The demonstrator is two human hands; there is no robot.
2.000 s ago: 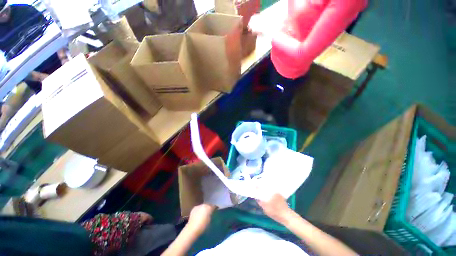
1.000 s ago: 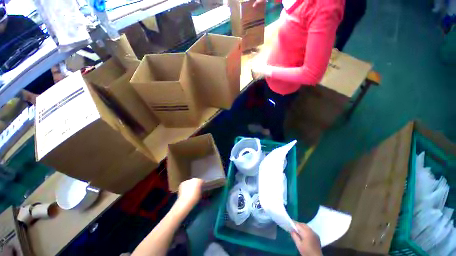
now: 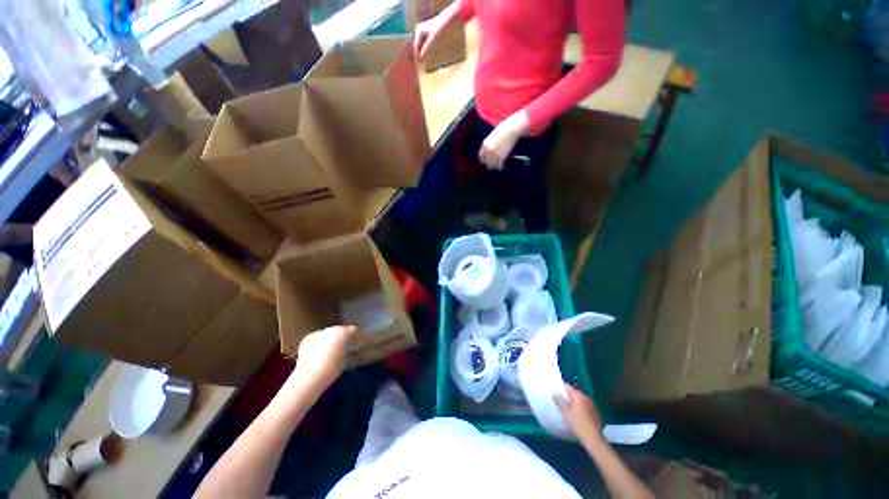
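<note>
My left hand (image 3: 326,353) grips the near edge of an open brown packing box (image 3: 331,283), which sits at the bench edge, with a pale piece on its floor. My right hand (image 3: 579,409) holds a curved white liner sheet (image 3: 543,375) over the right edge of the green product crate (image 3: 444,390). Several bagged products lie in the crate, one standing higher at the back left (image 3: 475,278), two with dark ringed centres (image 3: 477,362) nearer me.
Tall open cartons (image 3: 278,161) stand on the bench at left, beside a printed carton (image 3: 88,253). A white round part (image 3: 141,402) lies near left. A person in red (image 3: 531,58) stands ahead. At right, a liner crate (image 3: 794,351) sits inside a large carton (image 3: 697,292).
The packing box has moved left and down in view, my left hand still on its edge. The liner sheet now curves beside my right hand. The other person's arm has lowered.
</note>
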